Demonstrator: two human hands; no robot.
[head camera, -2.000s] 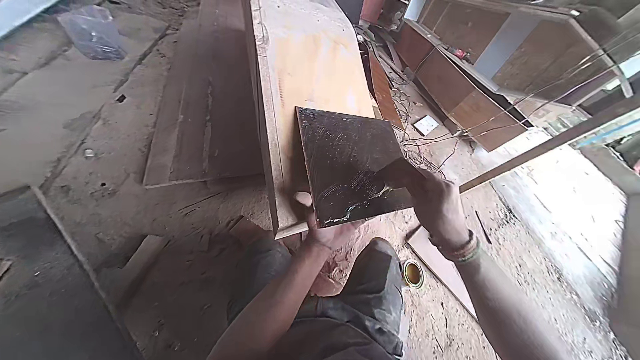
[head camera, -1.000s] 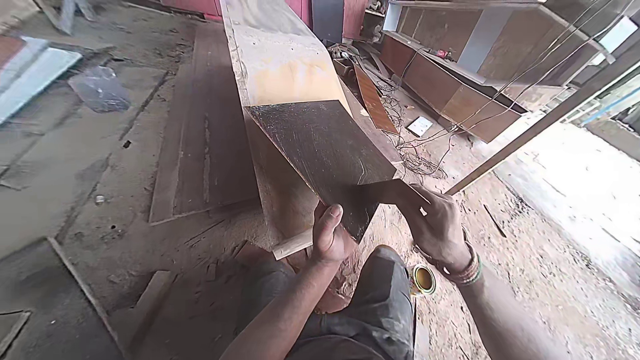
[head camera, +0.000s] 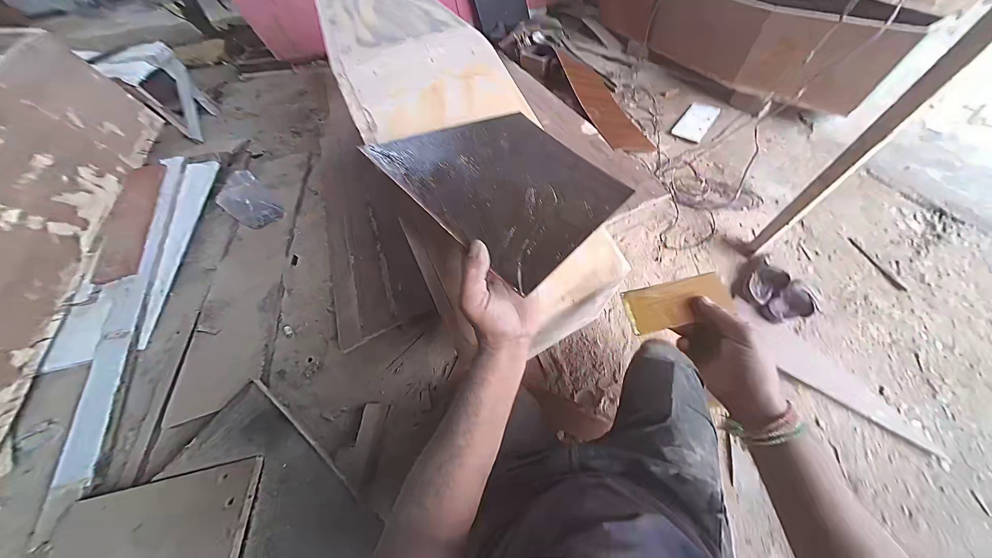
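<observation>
My left hand (head camera: 496, 302) grips the near corner of a dark brown square panel (head camera: 504, 194), thumb along its edge and fingers beneath. The panel's upper face is shiny and streaked, as if wet. It is held over a pale, curved wooden board (head camera: 442, 77) that extends away from me. At the right, my right hand (head camera: 732, 356) holds a flat, yellowish-brown rectangular piece (head camera: 678, 302) by its near end, with a yellow smear along its left edge. That piece is apart from the panel, above my knee.
Long dark boards (head camera: 360, 263) lie on the floor left of the curved board. A slanted wooden pole (head camera: 860, 147) stands at right, with tangled wires (head camera: 690, 194) and dark footwear (head camera: 777, 293) near its foot. Panel offcuts (head camera: 163, 511) lie at lower left; a plastic bag (head camera: 249, 199) lies beyond.
My right hand has moved away from the dark panel, down and to the right, with the yellowish-brown piece. My left hand still holds the panel. The view has shifted left.
</observation>
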